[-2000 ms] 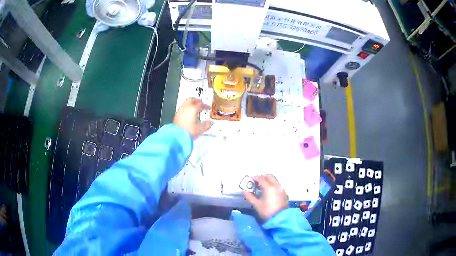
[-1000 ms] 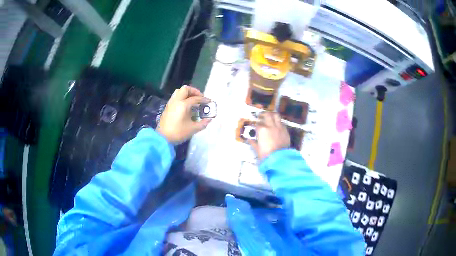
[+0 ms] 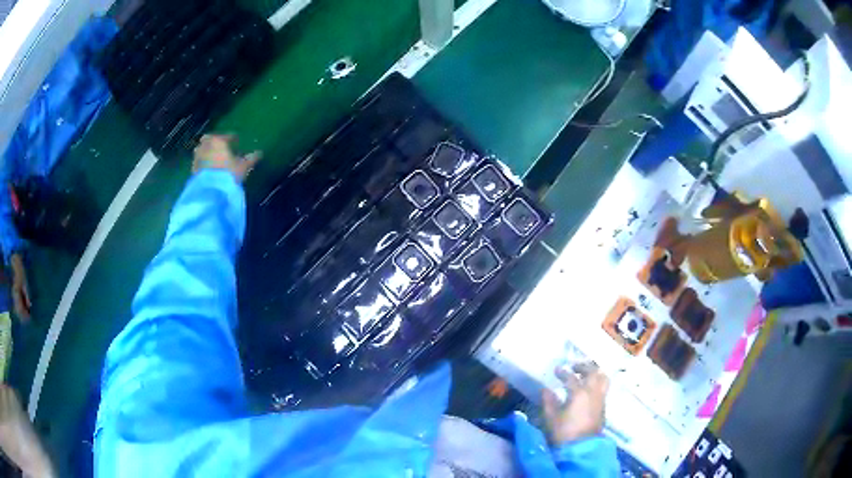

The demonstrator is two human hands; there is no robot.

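My left hand (image 3: 222,157) reaches over the green conveyor, its fingers apart with no part visible in it. My right hand (image 3: 577,403) is low over the white table's near edge; its fingertips are blurred over something pale, so I cannot tell whether it holds a part. A white square housing with a dark centre (image 3: 632,326) sits in an orange-brown fixture (image 3: 613,323). A single housing (image 3: 341,68) lies on the conveyor. A shiny black blister tray (image 3: 374,140) between my hands holds several square parts in its pockets.
The brass-yellow press head (image 3: 743,247) stands over the table's far side, beside more brown fixtures (image 3: 691,315). Another black tray (image 3: 187,56) lies beyond my left hand. A person's blue sleeve (image 3: 65,103) is at far left. The second parts tray (image 3: 712,457) shows at bottom right.
The view has swung left. My left hand has moved from the table out over the conveyor, and the housing it held no longer shows in it. My right hand has left the fixture, where a housing remains.
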